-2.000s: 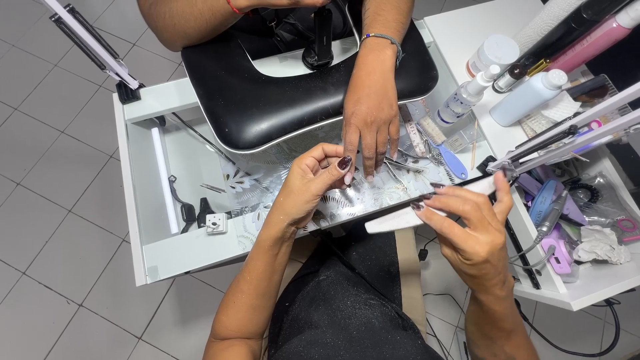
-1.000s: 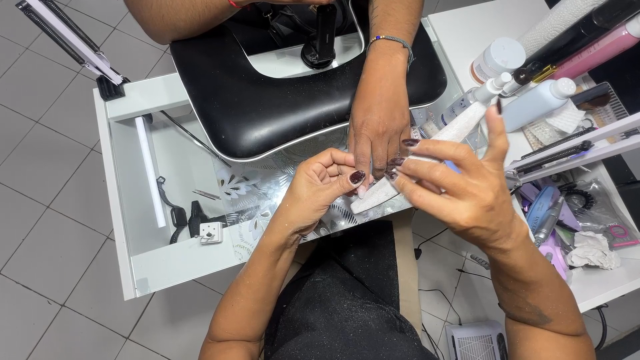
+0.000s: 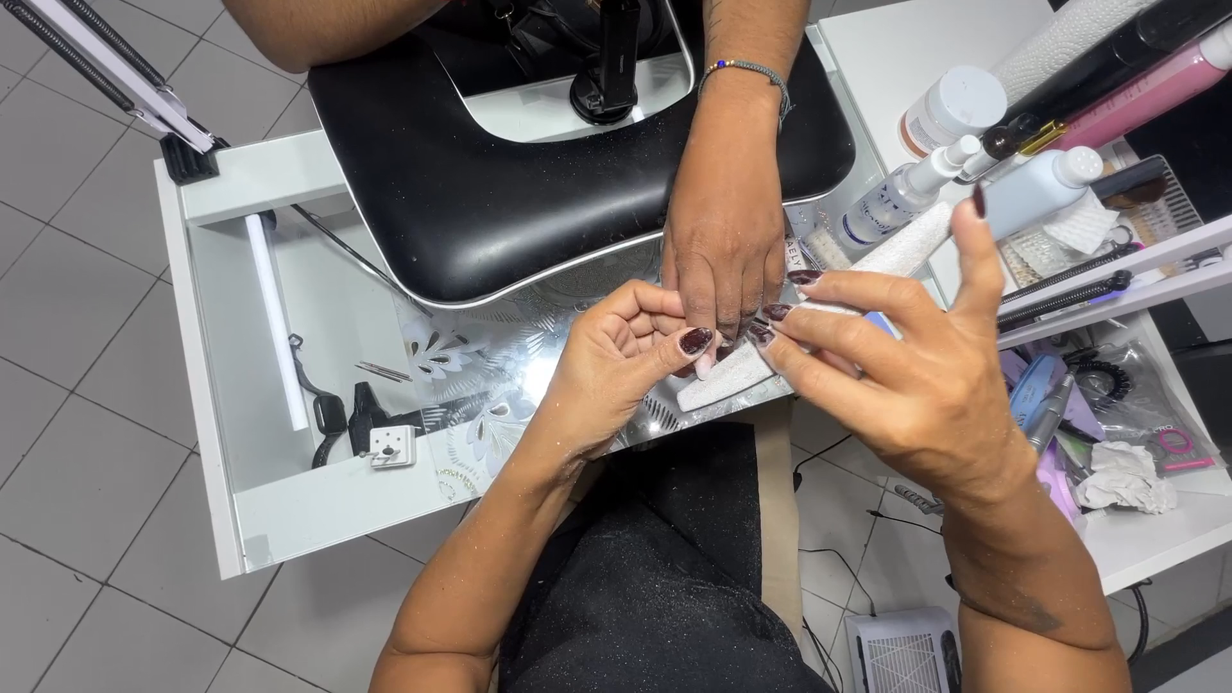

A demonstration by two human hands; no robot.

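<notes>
My left hand [image 3: 621,361] pinches a fingertip of another person's hand [image 3: 727,241] between thumb and fingers. That hand lies palm down, its forearm across a black padded armrest [image 3: 520,231]. In my right hand [image 3: 885,366] is a pale nail file [image 3: 724,380], held by the thumb and fingers with one finger raised. The file slants from beside the held fingertip up toward the bottles at the right. One end is close to the held nail; whether it touches cannot be told.
A glass-topped white table [image 3: 356,505] holds a small white device [image 3: 392,447]. At right stand a white-lidded jar [image 3: 953,111], a clear pump bottle [image 3: 900,197] and a light blue bottle [image 3: 1039,188]. Lamp arms [image 3: 125,72] rise at both sides. An open drawer [image 3: 1145,539] holds crumpled tissue [image 3: 1126,478].
Two seconds ago the file lay lower and flatter, away from the held fingertip. My right hand has moved left and up, bringing the file's end beside that fingertip. My left hand keeps its pinch.
</notes>
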